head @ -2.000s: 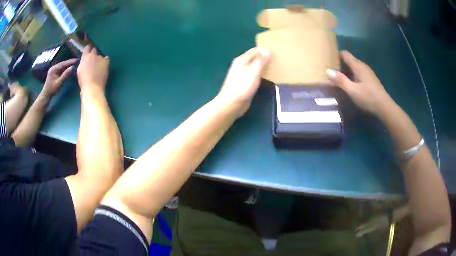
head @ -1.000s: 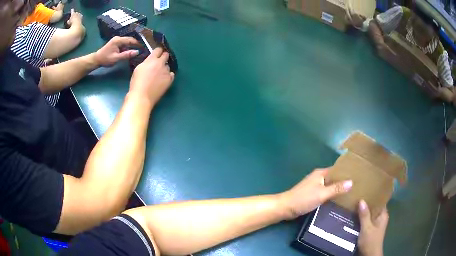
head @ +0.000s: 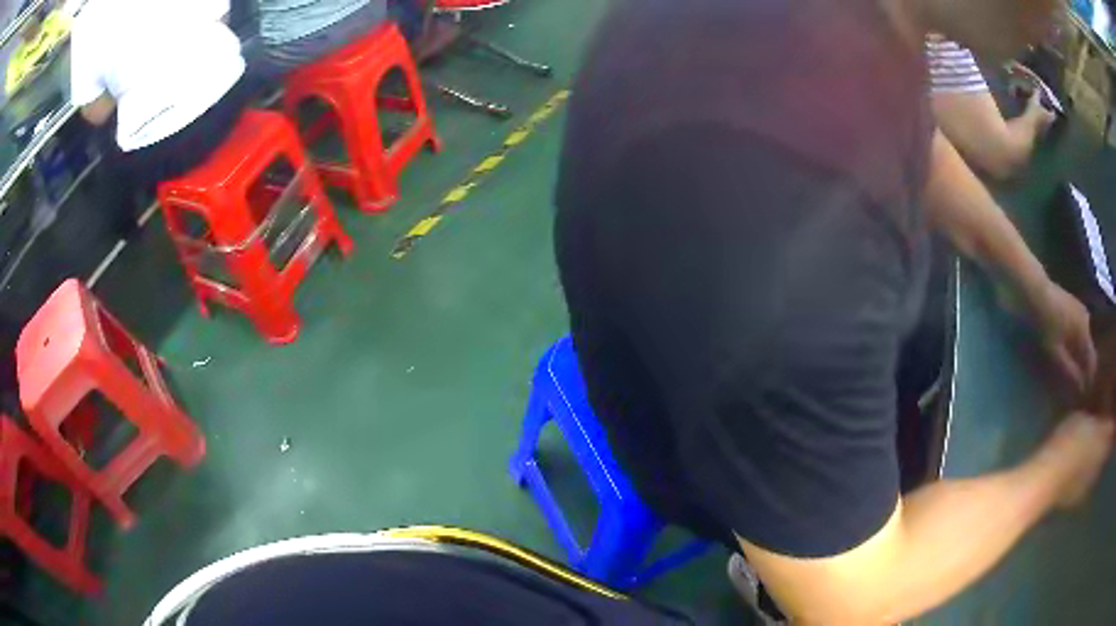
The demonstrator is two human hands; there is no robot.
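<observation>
Neither of my hands is in the picture, and the open retail box is out of view. A neighbour in a dark T-shirt (head: 759, 281) sits close on the right, on a blue plastic stool (head: 594, 477). The neighbour's two hands are over the green table (head: 997, 367) at the right edge, near a dark object too cut off to name. A black box with white labels (head: 1087, 239) lies behind those hands. A dark curved shape with a white and yellow edge (head: 404, 581), perhaps my own clothing or seat, fills the bottom edge.
Several red plastic stools (head: 239, 214) stand on the green floor (head: 404, 379) at left. A yellow and black tape line (head: 483, 171) crosses the floor. People in white and grey tops are at the upper left. A person in a striped sleeve (head: 955, 67) is at the upper right.
The view has swung far to the left, from the table to the floor and stools. My hands and the open box have left the picture. The neighbour now appears at the right.
</observation>
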